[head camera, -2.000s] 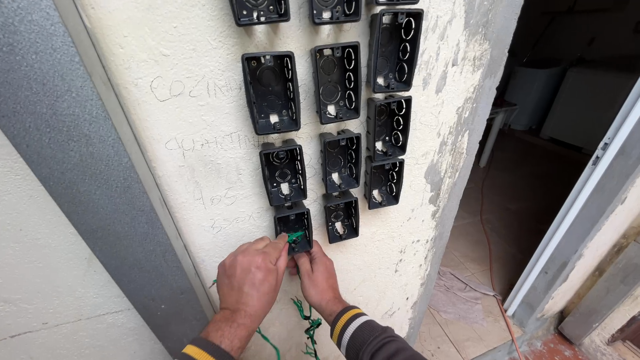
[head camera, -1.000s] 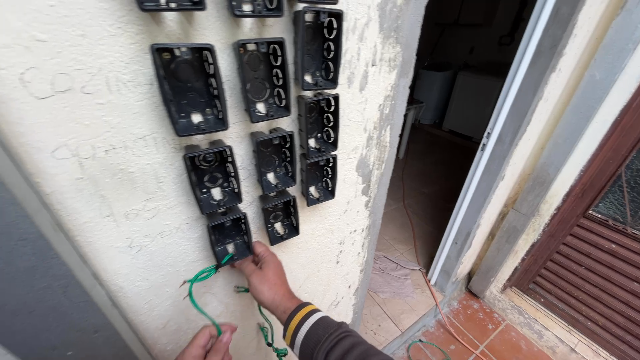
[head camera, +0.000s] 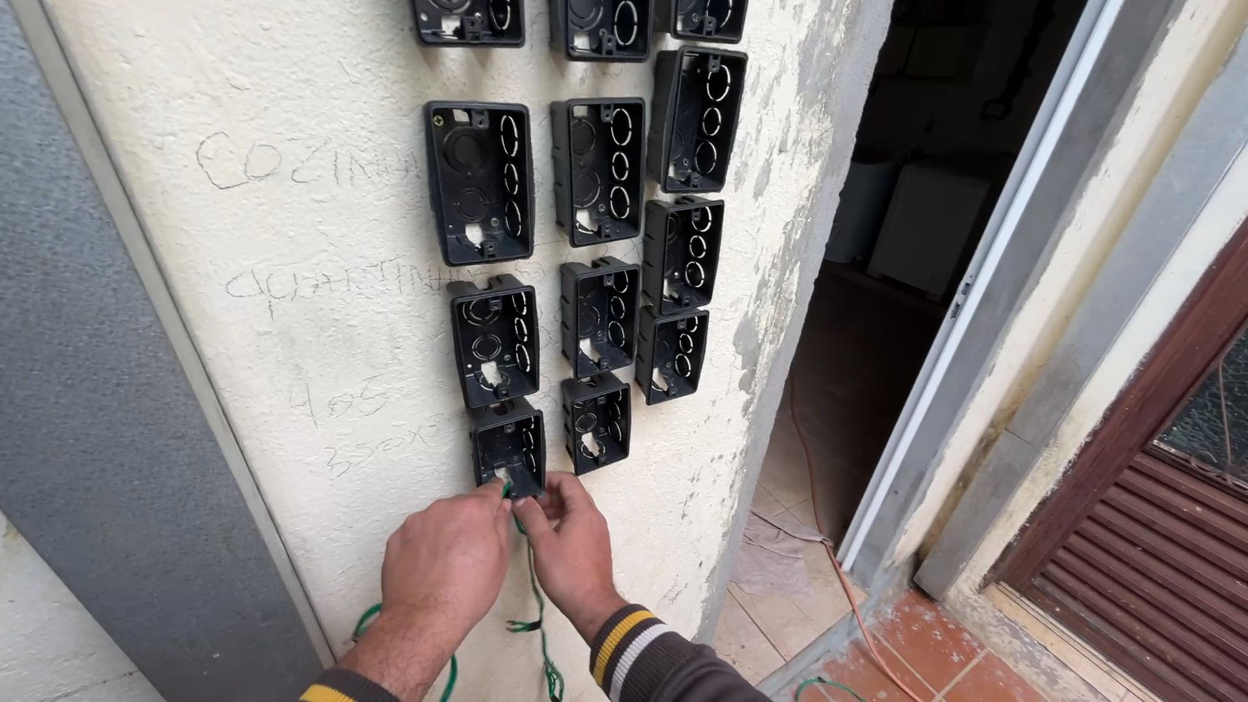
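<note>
Black plastic electrical boxes are fixed to the wall in three columns. At the bottom of the left column is a small box (head camera: 511, 447), with both hands at its lower edge. My left hand (head camera: 448, 551) pinches green wire (head camera: 507, 489) at the box's lower opening, fingertips partly inside. My right hand (head camera: 567, 546) grips the lower rim from below and the right, its thumb by the wire; some fingers are hidden behind the box. Twisted green wires (head camera: 539, 624) hang below, between the hands. Another green loop shows behind my left wrist.
The rough cream wall (head camera: 322, 370) bears pencil writing. A grey metal post (head camera: 127, 322) stands at left. On the right are a dark doorway, an orange cable (head camera: 811, 468) along the floor, a white door edge (head camera: 960, 292) and a brown louvred door (head camera: 1150, 526).
One second ago my left hand was below the box, holding the green wire out at the left; now it is up at the box's lower edge. My right hand remains at the box.
</note>
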